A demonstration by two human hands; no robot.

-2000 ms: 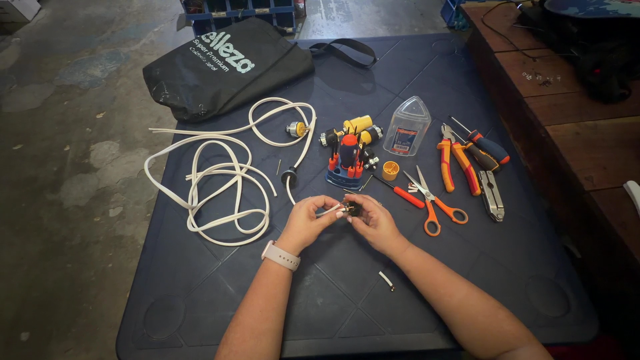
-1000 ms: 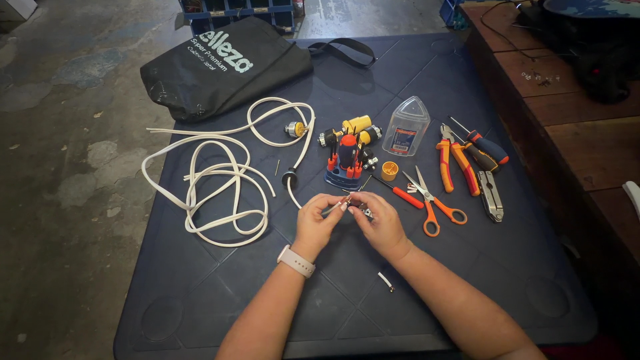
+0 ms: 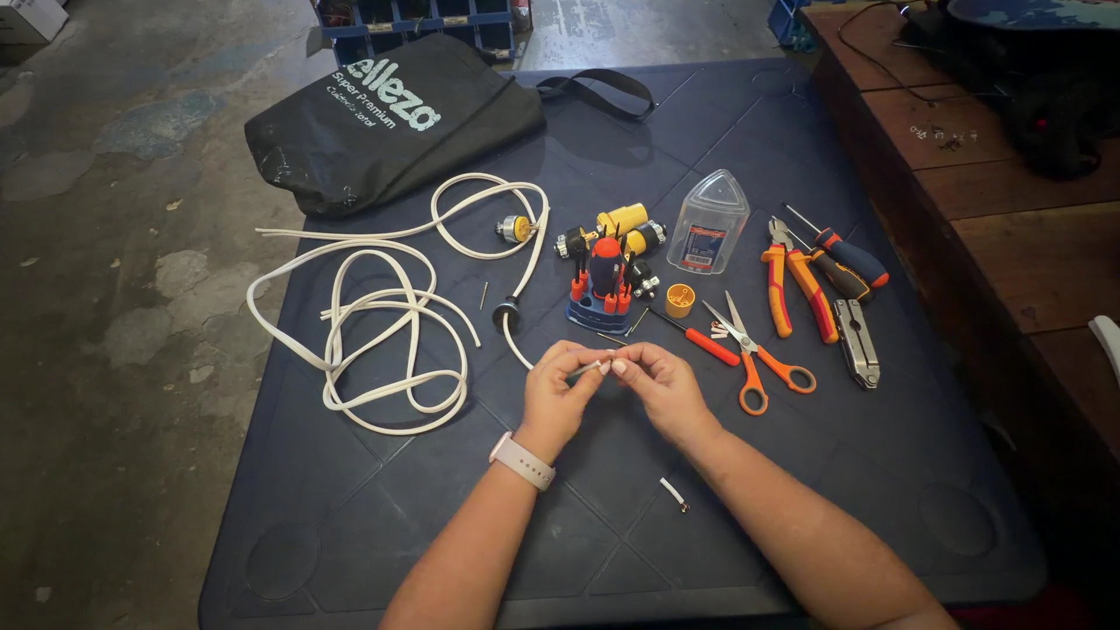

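My left hand (image 3: 564,389) pinches the end of a white electrical cord (image 3: 516,350) between thumb and fingers. Fingertips of my right hand (image 3: 661,385) meet it there, closed on the cord's tip; the wire ends are too small to make out. From the left hand the cord runs up through a black round plug cover (image 3: 506,316) and on to the loops at the left. A yellow plug (image 3: 518,229) lies inside the upper loop. Just beyond my hands stand a blue screwdriver stand (image 3: 604,311), a red-handled screwdriver (image 3: 710,346) and a yellow plug part (image 3: 679,300).
Orange-handled scissors (image 3: 754,359), red-yellow pliers (image 3: 801,280), a multi-tool (image 3: 857,344) and screwdrivers (image 3: 853,255) lie at the right. A clear plastic case (image 3: 710,223) and yellow connectors (image 3: 623,219) are farther back. A black bag (image 3: 394,131) covers the far left corner; a cord offcut (image 3: 673,493) lies nearer.
The dark piece seen at my fingertips two seconds ago no longer shows there. My hands have shifted slightly, and the black plug cover sits a little lower on the cord than one second ago.
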